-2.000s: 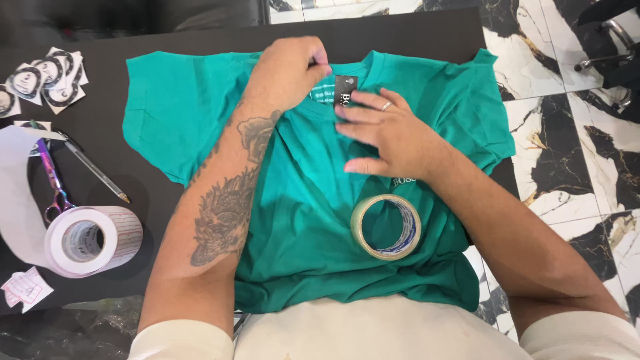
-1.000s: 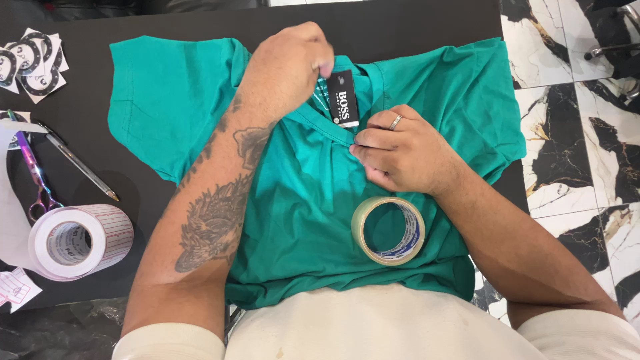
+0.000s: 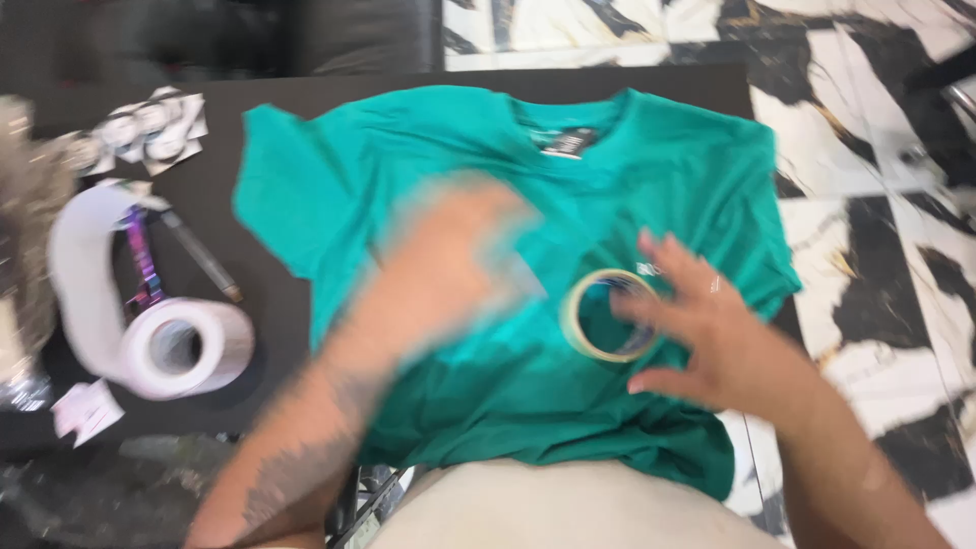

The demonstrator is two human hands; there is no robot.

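A green T-shirt (image 3: 457,366) lies spread on the dark table, its collar toward the far edge. Inside the collar shows a black tag (image 3: 569,142), blurred. My left hand (image 3: 473,252) is over the shirt's upper chest, strongly blurred; a small pale piece shows beside its fingers, and whether it is held cannot be told. Fingers apart, my right hand (image 3: 709,335) reaches to a roll of clear tape (image 3: 573,324) on the shirt's front, one finger overlapping the ring. Whether that finger touches the roll is unclear.
On the left are a label roll (image 3: 229,347), iridescent scissors (image 3: 142,255), a pen (image 3: 200,253), round stickers (image 3: 152,130), pink paper pieces (image 3: 88,410) and crumpled clear plastic (image 3: 30,229). The table's right edge borders a marble-patterned floor (image 3: 854,267).
Both hands have left the collar and come down toward my body. My right hand has opened and is now at the tape roll. The tag sits lower inside the collar.
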